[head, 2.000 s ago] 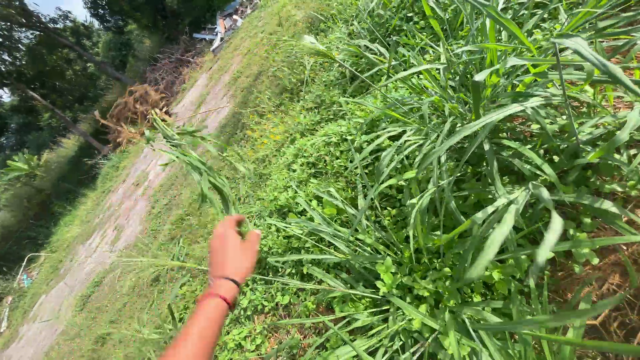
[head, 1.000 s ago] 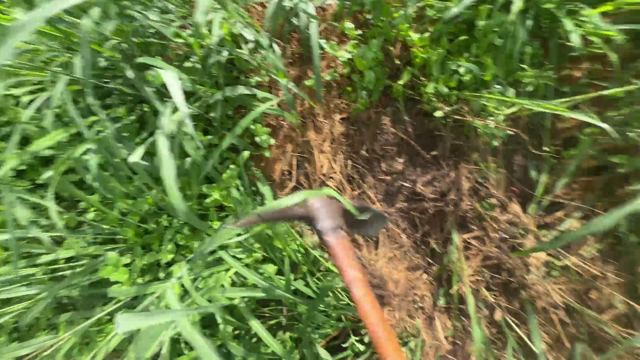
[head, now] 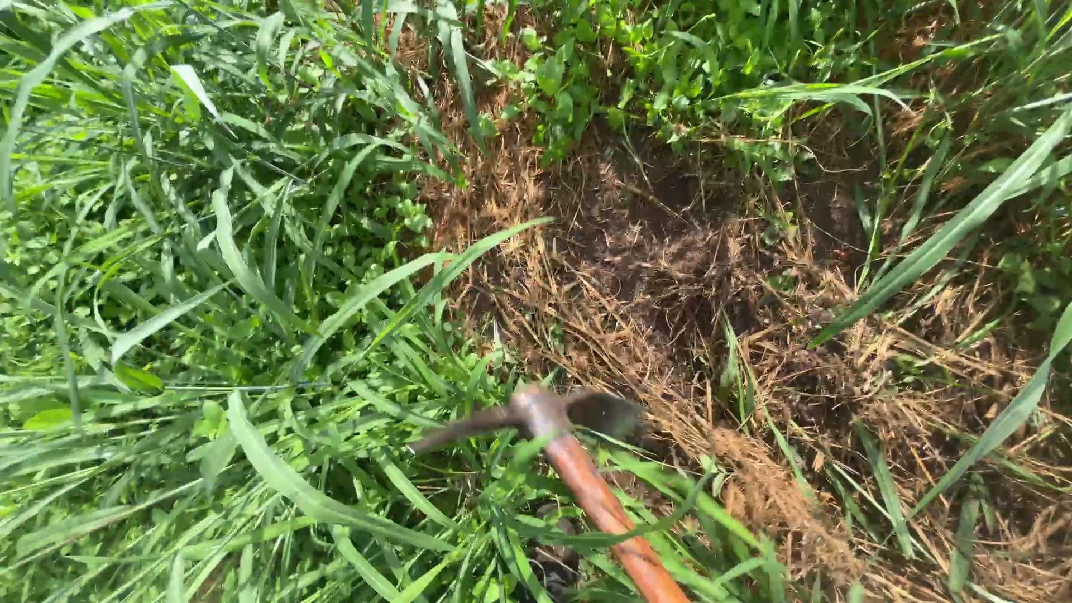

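Note:
A mattock-type digging tool with a dark metal head [head: 543,412] and a reddish-brown wooden handle [head: 611,519] reaches in from the bottom edge. Its narrow end points left over the grass, and its broader blade points right, near the dry straw. Some green blades cross the handle. Neither of my hands shows in the view; whatever holds the handle lies below the frame.
Long-bladed green grass [head: 251,469] fills the left side. Dark bare soil [head: 662,209] with dry straw and roots [head: 804,502] spreads from the middle to the right. Low leafy weeds [head: 578,75] grow along the top.
The view has swung from the slope and path down to the ground. The hand holding pulled grass two seconds ago is out of view. Since one second ago, the tool head sits lower in view.

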